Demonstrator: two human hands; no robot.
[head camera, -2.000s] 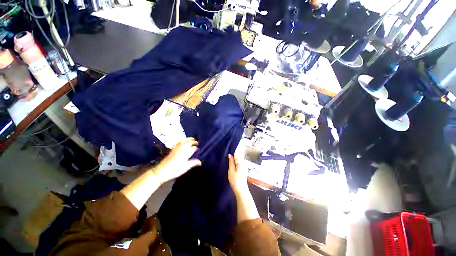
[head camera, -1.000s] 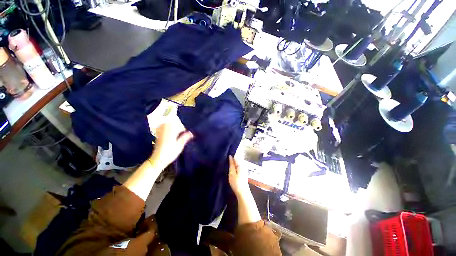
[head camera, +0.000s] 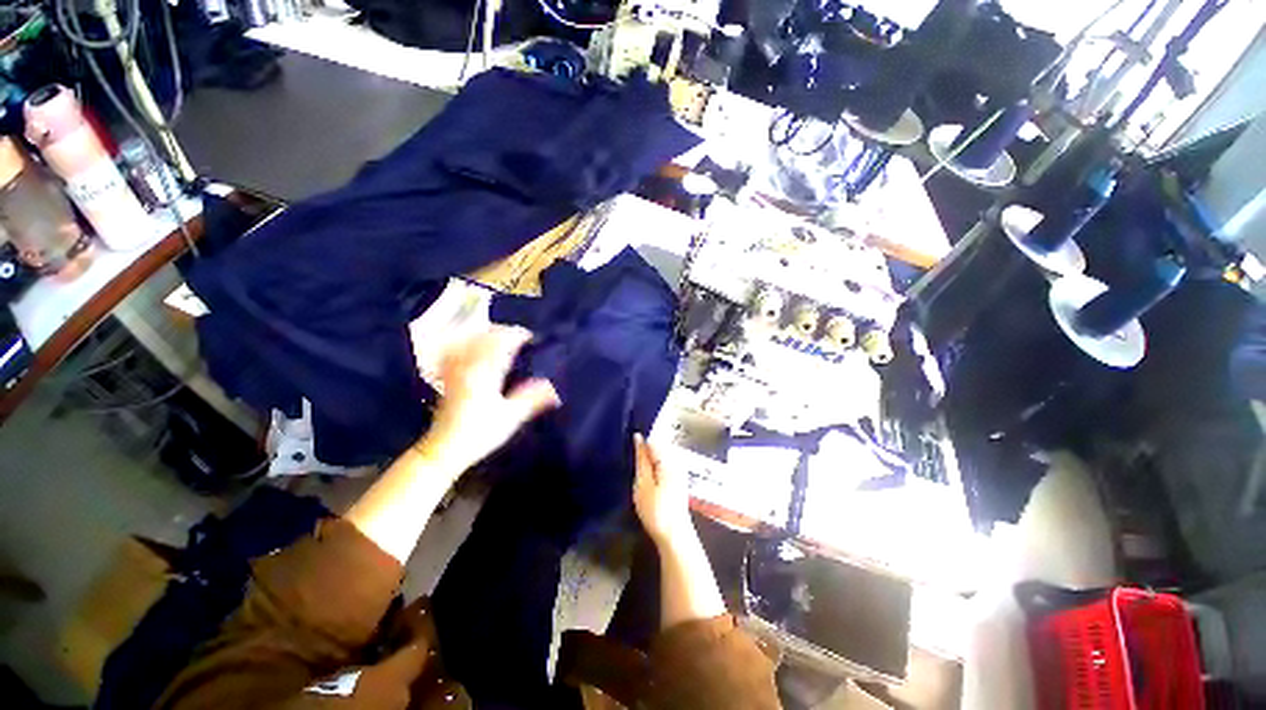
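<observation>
The navy garment in work hangs from the machine's left side over the table edge to my lap. My left hand is over its left edge, fingers spread, and seems to hold nothing. My right hand is at the cloth's right edge near the table edge; its fingertips are partly hidden and I cannot tell if they grip. The white overlock machine with cream knobs is right of the cloth. The cloth hides the needle area.
A long navy heap lies across the table left of the machine. Dark scraps lie on the white table. Thread cones stand upper right. A red basket is lower right. Bottles stand at far left.
My left hand first moved left off the cloth, then a little right and down, with fingers spread. The garment's lower part has shifted on my lap. My right hand has hardly moved.
</observation>
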